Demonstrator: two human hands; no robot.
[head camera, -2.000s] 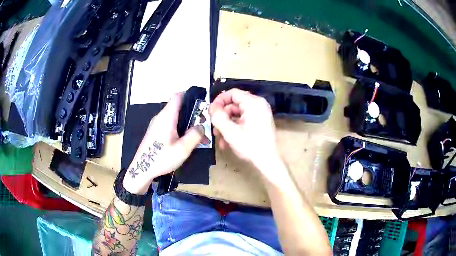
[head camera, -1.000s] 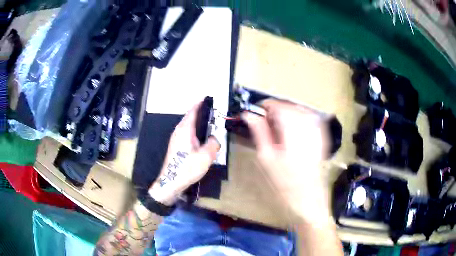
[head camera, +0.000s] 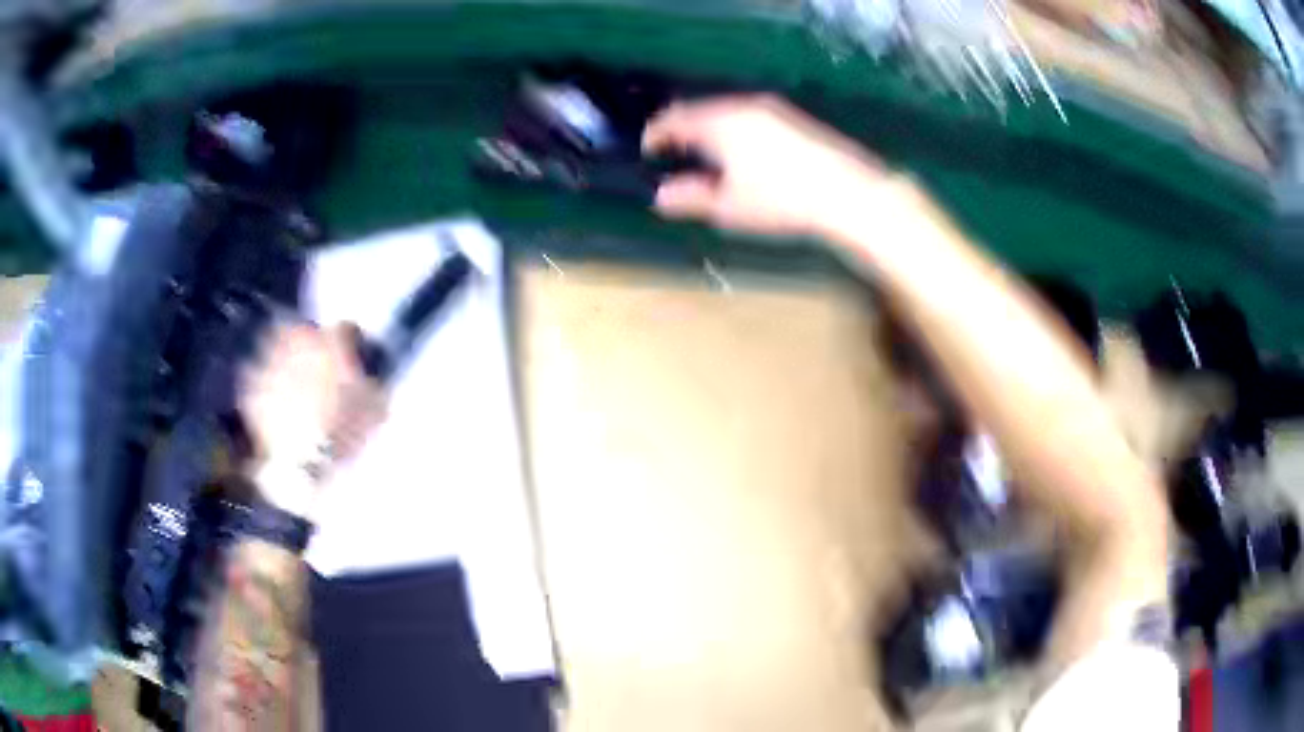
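Note:
The view is blurred. My right hand (head camera: 772, 165) reaches over the green surface (head camera: 415, 165), its thumb and fingers around the right end of a black housing (head camera: 572, 122) with a pale part on it. My left hand (head camera: 308, 393) is over the left side of the white sheet (head camera: 415, 472), its fingers at the lower end of a narrow black panel (head camera: 426, 303). The panel lies slanted over the sheet. Blur hides the exact finger contact of both hands.
Black panels (head camera: 165, 529) and bluish film (head camera: 50, 429) are at the left. A black sheet (head camera: 393, 644) lies below the white one on the tan bench (head camera: 687, 486). Black housings (head camera: 987, 579) stand at right, partly behind my right forearm. Another dark item (head camera: 250, 143) is on the green surface.
The view has shifted towards the green surface. My right hand has moved from the bench to the far side. My left hand has moved left to the slanted panel. The bench-centre housing is gone from there.

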